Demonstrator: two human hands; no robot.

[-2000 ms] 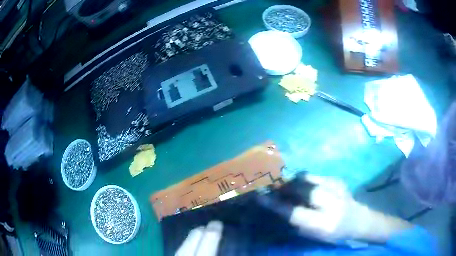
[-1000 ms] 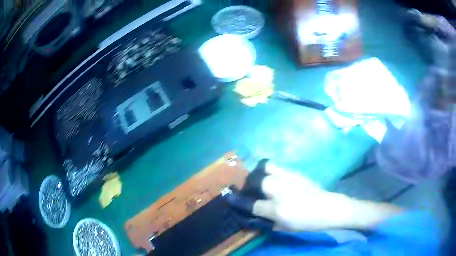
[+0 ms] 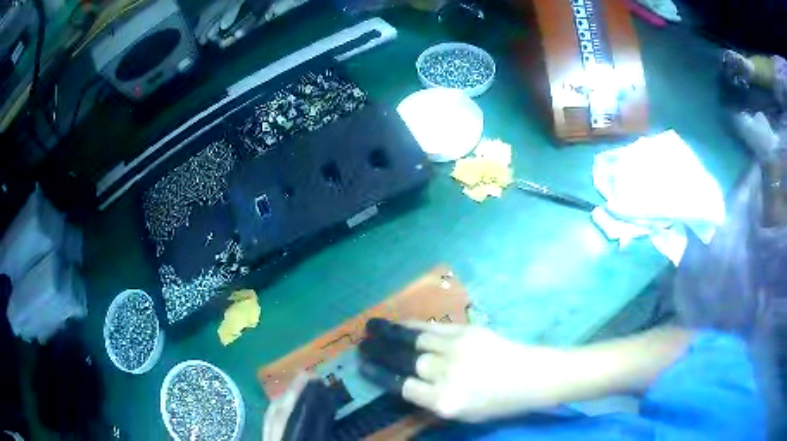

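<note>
The orange-brown jig [image 3: 414, 301] lies at an angle on the green mat, low in the view. A pale grey-green plate [image 3: 348, 376] with dark cut-outs lies over its middle, beside black ribbed parts [image 3: 371, 419]. My right hand [image 3: 440, 366], with black finger covers, has its fingers together on the plate's right part and hides some of it. My left hand [image 3: 302, 412], also with black covers, is at the plate's left end and cut off by the lower edge. Its grip cannot be made out.
Beyond are a divided black parts tray [image 3: 194, 245] with a flat black block, screw tubs [image 3: 203, 405], a white bowl [image 3: 444, 125], yellow pieces [image 3: 481, 175], a thin dark tool [image 3: 557, 195], white cloth [image 3: 656, 185] and another orange-brown fixture [image 3: 561, 52]. A person in pale clothing is at right.
The pale plate has gone from the black block and now lies on the jig. The black cover is no longer seen on the jig. My left hand is back in view.
</note>
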